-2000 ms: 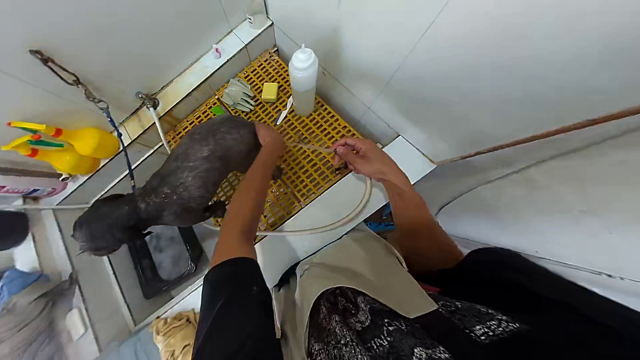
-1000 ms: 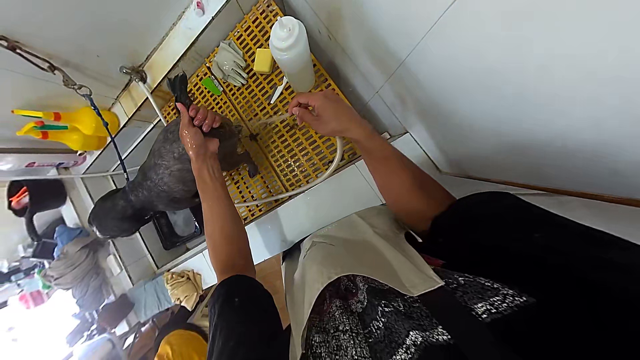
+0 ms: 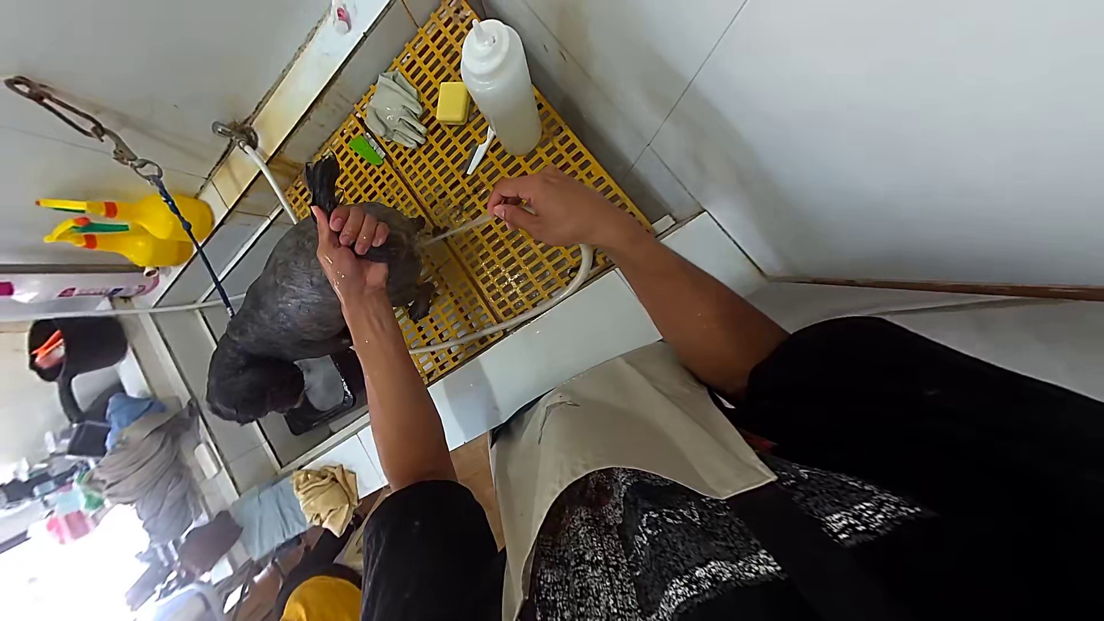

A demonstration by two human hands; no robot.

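A wet dark-coated dog (image 3: 293, 293) stands in a tiled tub on a yellow plastic grate (image 3: 517, 267), its head at the lower left. My left hand (image 3: 352, 250) is closed around the base of the dog's raised tail (image 3: 323, 183). To the right, my right hand (image 3: 552, 205) grips the end of a pale hose (image 3: 561, 297), and water streams from it toward the dog's hindquarters. The hose curves along the tub's near edge. A dark blue tether (image 3: 194, 241) runs from a wall chain to the dog's neck area.
Beyond my hands are a white squeeze bottle (image 3: 504, 90), a yellow sponge (image 3: 453, 103), grey gloves (image 3: 397, 110), a green item (image 3: 366, 149) and a small white-handled tool (image 3: 480, 153). Yellow bottles (image 3: 147, 231) are at left; a black tray (image 3: 323, 397) lies near the dog's head. A person's yellow head covering (image 3: 321, 599) shows below.
My left hand has gone from the dog's hindquarters to its tail, which is now held raised. The dog's head, stretched out to the left two seconds ago, is now bent toward the tray.
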